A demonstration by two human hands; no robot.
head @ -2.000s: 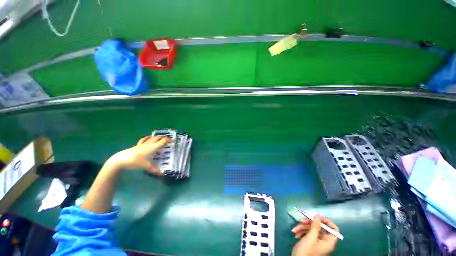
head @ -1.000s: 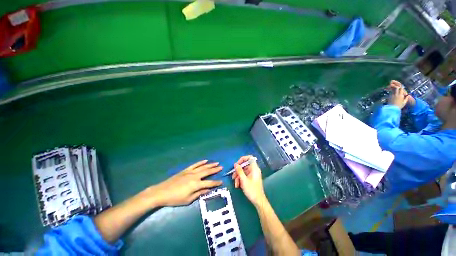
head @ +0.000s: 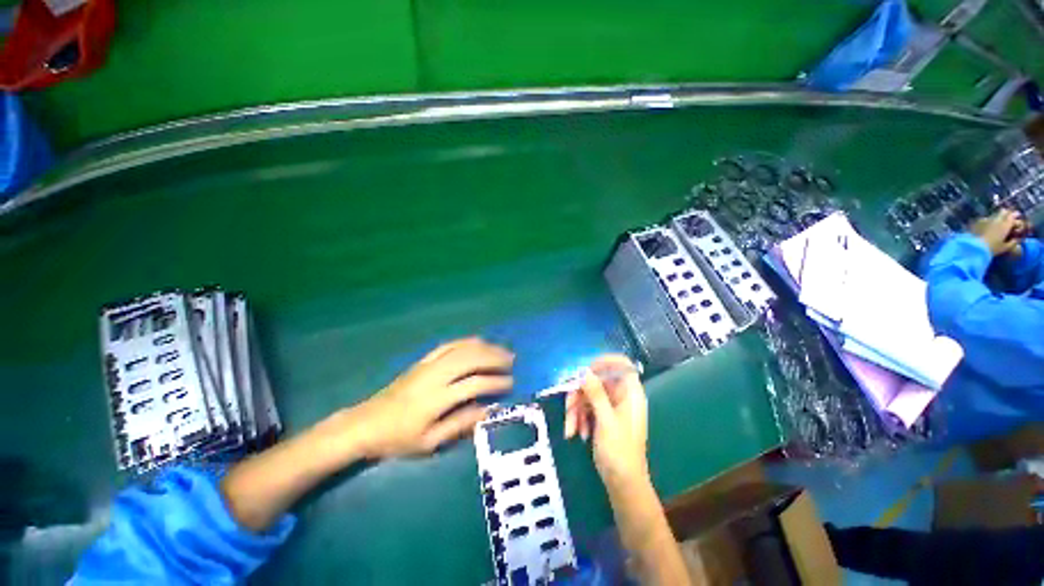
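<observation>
A silver-grey front panel (head: 527, 492) lies on the green bench at bottom centre, its large window at the far end. My left hand (head: 441, 395) is spread just left of and above the window end, fingers slightly apart; it may touch the panel's corner. My right hand (head: 613, 418) holds a slim white pen-like tool (head: 570, 382) just right of the window end, its tip pointing left near the panel's top edge. A bluish sheet (head: 561, 338) lies behind the hands, partly hidden by them.
A leaning fan of panels (head: 160, 383) stands at left. Upright panel blocks (head: 687, 292) stand at right, beside clear blister trays (head: 761, 195) and a paper pile (head: 859, 298). An open carton (head: 801, 538) is below the bench edge. Another person's blue sleeve (head: 973, 303) is at far right.
My left hand first left the fanned stack for the panel's far end, and the view turned right. Since then the hands stay close together by the window end, with the view shifted slightly.
</observation>
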